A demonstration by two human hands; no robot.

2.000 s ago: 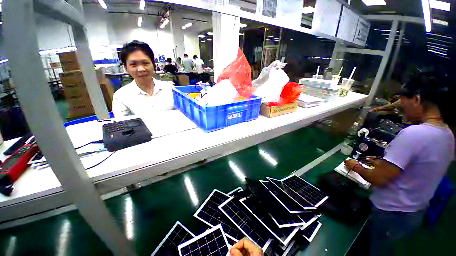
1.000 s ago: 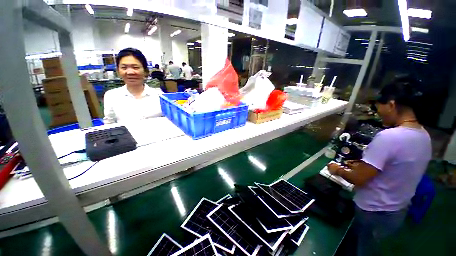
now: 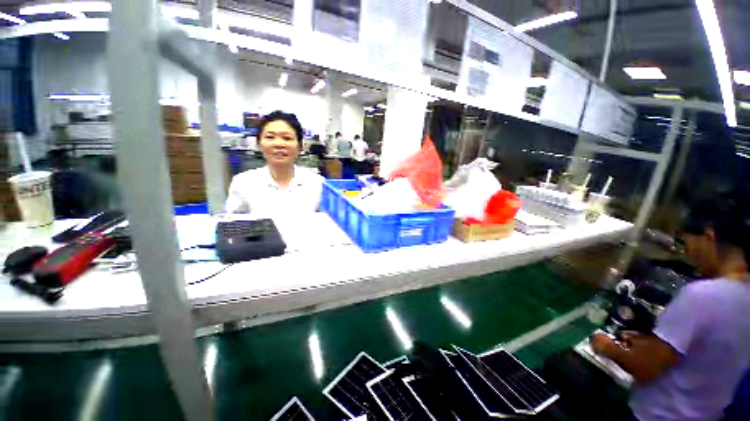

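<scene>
Several small solar panels (image 3: 359,385) lie in an overlapping heap on the green bench (image 3: 271,362) at the bottom of the picture. They are dark with white grid lines and white borders, and the lower ones are cut off by the bottom edge. One panel (image 3: 518,379) lies at the right side of the heap, face up. Neither of my hands is in the picture.
A grey post (image 3: 152,205) stands at the left. The raised white shelf (image 3: 329,284) holds a black device (image 3: 249,239), a red and black meter (image 3: 74,258), a blue bin (image 3: 386,228) with bags and a cup (image 3: 34,198). People are across the shelf and at right.
The view has tilted up and swung left, so the panels sit lower and the meter and cup show more. The hand seen at the bottom edge two seconds ago is out of view.
</scene>
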